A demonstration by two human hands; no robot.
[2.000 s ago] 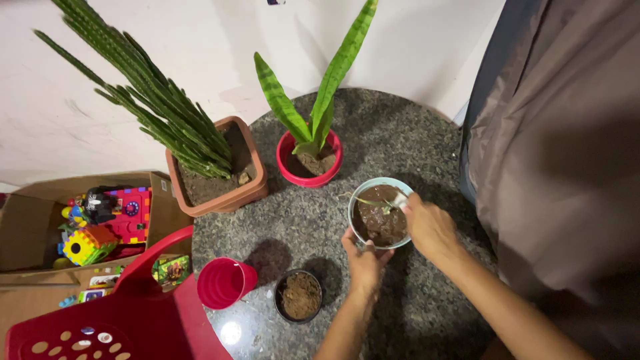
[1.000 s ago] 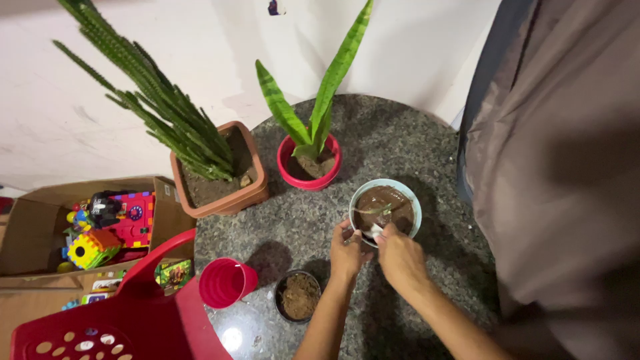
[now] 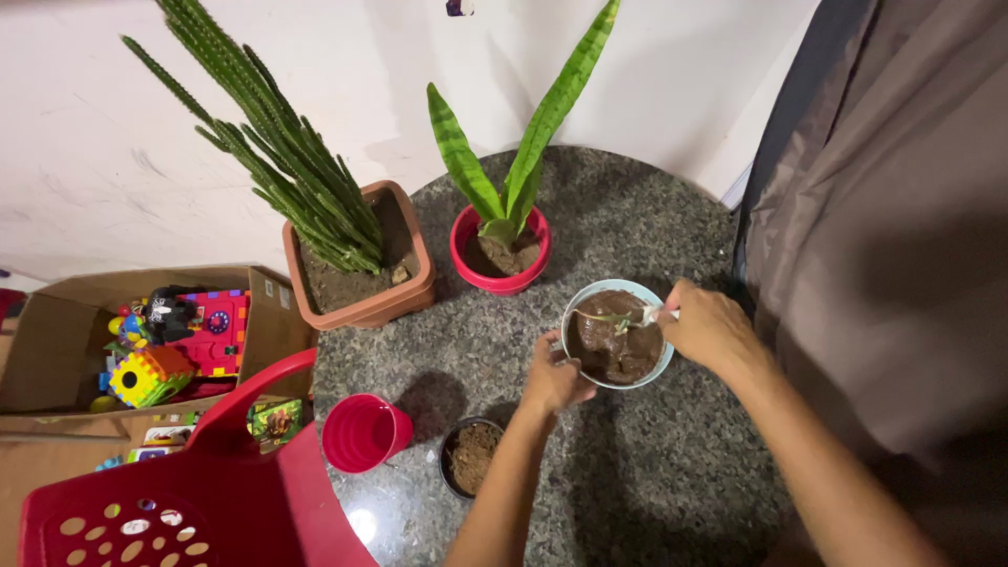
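A light blue round pot full of wet brown soil, with a small green sprig lying in it, is on the granite table. My left hand holds the pot's left rim, thumb and fingers around its edge. At the pot's right side, my right hand grips a white utensil, probably a plastic spoon, whose far end is by the sprig in the mud. Left of my left forearm are a small black pot of dry, crumbly soil and a red plastic cup with no soil visible inside.
A snake plant in a red pot and a tall cactus in a terracotta-coloured planter stand toward the wall. A red plastic chair touches the left side of the view, near a cardboard box of toys. Brown fabric hangs at right.
My right hand has moved from the pot's near edge to its right side, with the white utensil still in it. My left hand remains at the rim.
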